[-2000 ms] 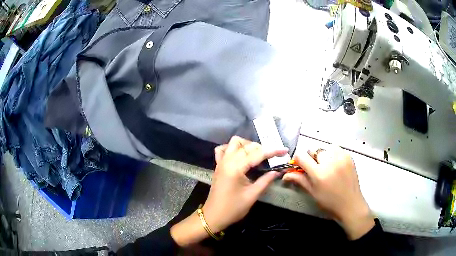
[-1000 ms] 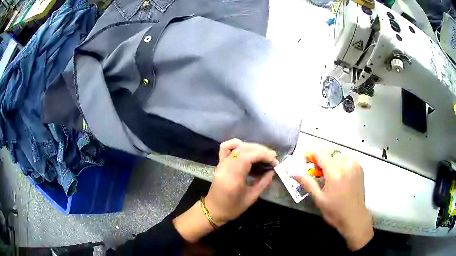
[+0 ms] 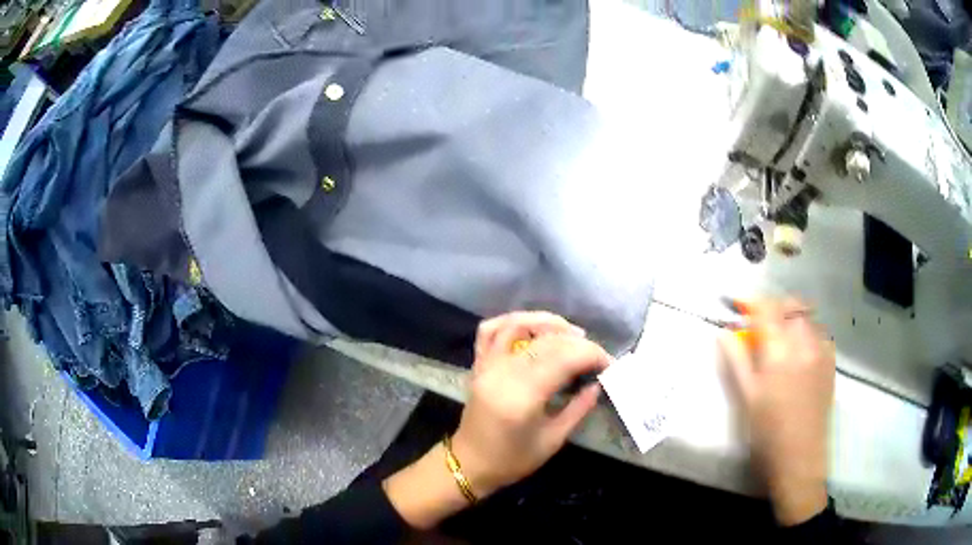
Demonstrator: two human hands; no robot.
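Note:
The dark grey garment [image 3: 448,181] lies spread on the machine table with its paler grey inside up. My left hand [image 3: 533,399] pinches the garment's near edge between thumb and fingers. A white care label [image 3: 648,399] sticks out to the right of those fingertips, its printed end towards me. My right hand [image 3: 787,383] is blurred, to the right of the label and apart from it. It holds the orange-handled thread snips [image 3: 748,332], which are partly hidden by the fingers.
The white sewing machine head [image 3: 789,117] stands at the upper right. A heap of blue denim garments [image 3: 85,181] lies at the left over a blue crate [image 3: 219,399]. A black object with yellow parts [image 3: 946,436] is at the right edge.
My right hand has moved right with the snips, away from the label and my left hand. The label has swung from lying across the garment to pointing towards me. My left hand still pinches the edge.

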